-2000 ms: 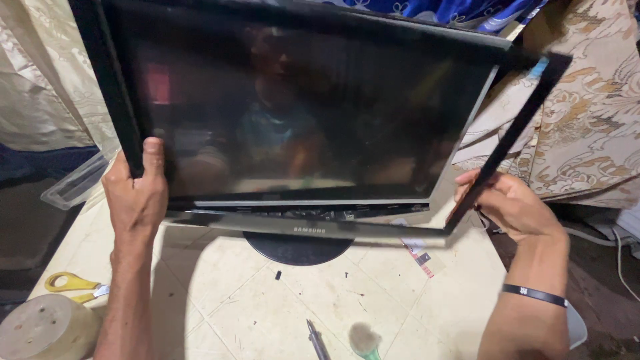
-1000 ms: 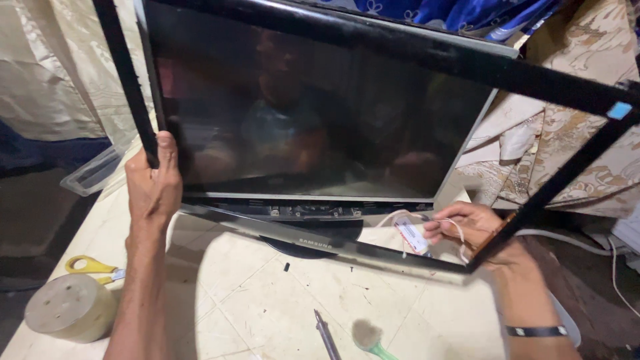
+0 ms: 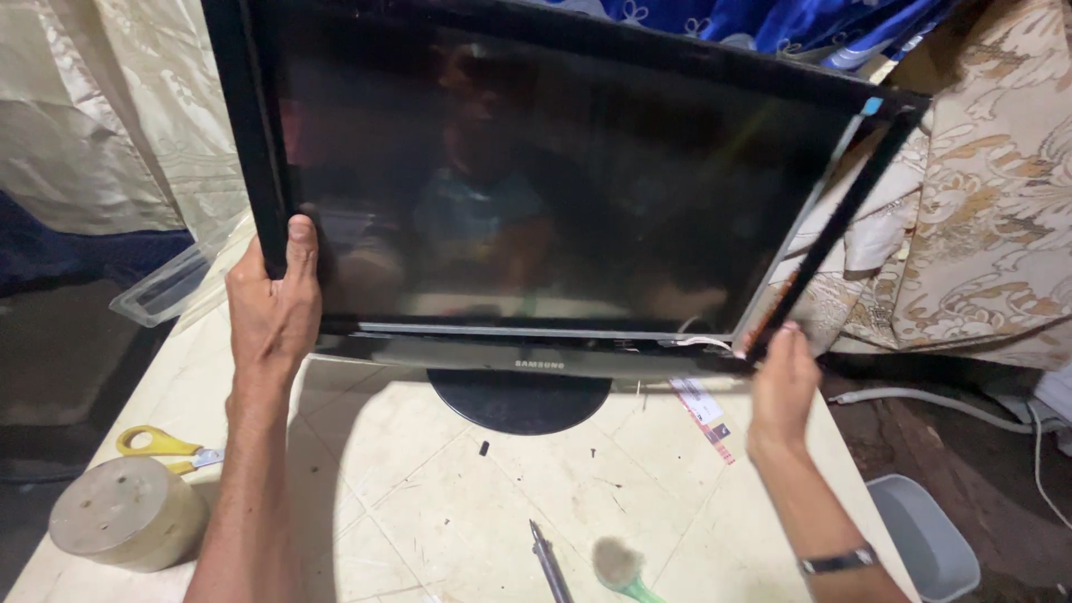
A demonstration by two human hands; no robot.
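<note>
A Samsung monitor with a dark, reflecting screen panel [image 3: 536,193] stands on a round black base [image 3: 521,402]. Its black front bezel [image 3: 540,362] lies over the left and bottom edges, while the right side stands off from the panel, leaving a gap. My left hand [image 3: 280,293] grips the bezel's left side, thumb in front. My right hand [image 3: 785,385] holds the bezel at its lower right corner; its fingertips are partly hidden. A thin white cable [image 3: 703,341] shows at the panel's lower right edge.
On the table are yellow-handled scissors [image 3: 155,440], a round block [image 3: 126,515], a pen-like tool [image 3: 548,561], a green-handled brush [image 3: 618,563], a printed strip [image 3: 702,410] and small black bits. A grey bin [image 3: 925,536] stands at right; curtains hang behind.
The bezel, tilted away from the panel a second ago, has moved back closer over it. My right hand has gone from the white cable to the bezel's corner. My left hand keeps its grip.
</note>
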